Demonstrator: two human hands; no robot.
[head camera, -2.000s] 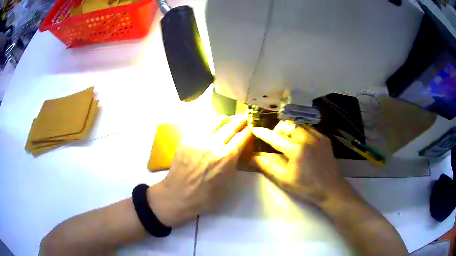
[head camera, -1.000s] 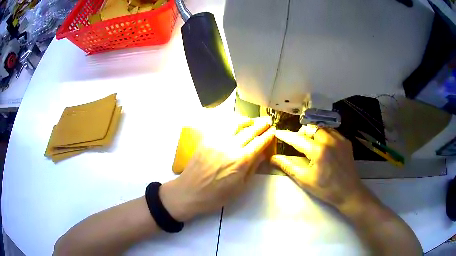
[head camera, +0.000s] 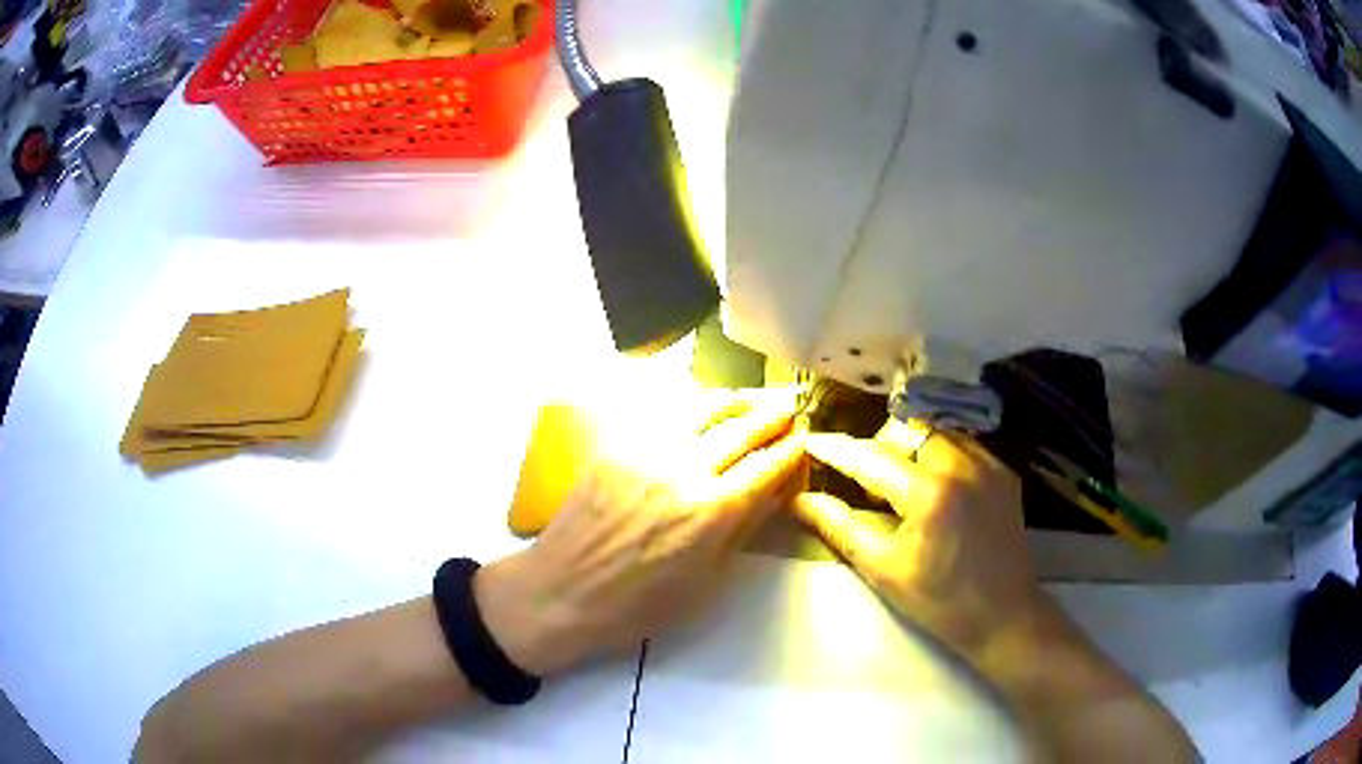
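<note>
A mustard cloth piece (head camera: 545, 466) lies flat under my left hand (head camera: 657, 500), its left end showing beside the hand. My left hand is spread palm down on it, fingertips at the needle area (head camera: 811, 391) of the off-white sewing machine (head camera: 1016, 179). My right hand (head camera: 934, 515) is just right of it, thumb and index finger at the cloth's right edge by the needle. Both hands are bare. Glare and fingers hide the presser foot and most of the cloth. A stack of mustard pieces (head camera: 247, 373) lies on the table at left.
A black lamp (head camera: 639, 217) glows left of the machine head. A red basket (head camera: 396, 108) of mustard parts stands at back left. Snips with yellow-green handles (head camera: 1117, 508) lie right of my right hand. A grey metal attachment (head camera: 950, 403) sits by the needle. A black object (head camera: 1325, 639) lies far right.
The view has shifted, so the machine, basket and stack sit differently in the picture. Both hands keep nearly the same place at the needle; no clear movement of the cloth is visible.
</note>
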